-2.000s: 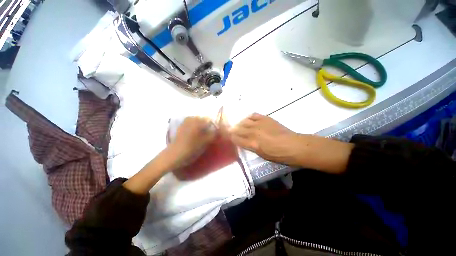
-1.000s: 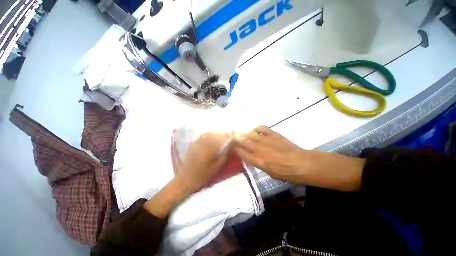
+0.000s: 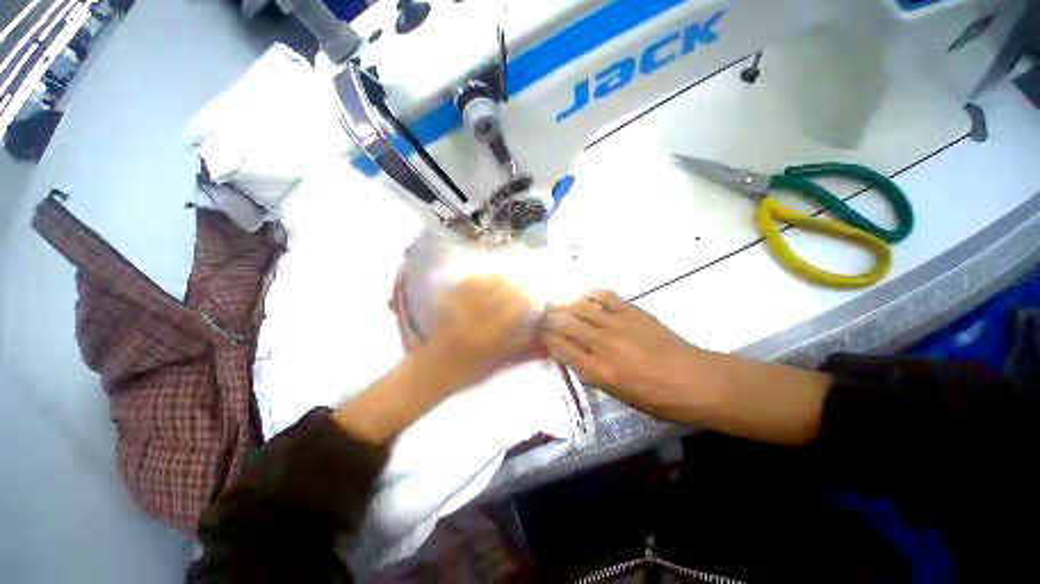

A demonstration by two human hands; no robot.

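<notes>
The white garment lining (image 3: 331, 297) lies under the sewing machine head. A pale pocket piece (image 3: 428, 274) with a red edge lies on it, close to the needle area, partly hidden by my left hand and the lamp glare. My left hand (image 3: 485, 319) is bent over the pieces, its fingertips washed out by glare. My right hand (image 3: 610, 342) is beside it, its fingertips pinching the edge of the layered pieces. The presser foot area (image 3: 502, 228) is just beyond my hands; glare hides the needle.
The sewing machine (image 3: 639, 69) stands at the back. Scissors (image 3: 827, 217) with green and yellow handles lie right of the needle. Brown checked fabric (image 3: 165, 376) hangs at the left. The ruler-marked table edge (image 3: 878, 325) curves along the right. Blue material (image 3: 981, 331) shows beyond it.
The pocket pieces and my hands have moved nearer the presser foot. The pale piece now covers most of the red that showed between my hands. The whole view has shifted slightly.
</notes>
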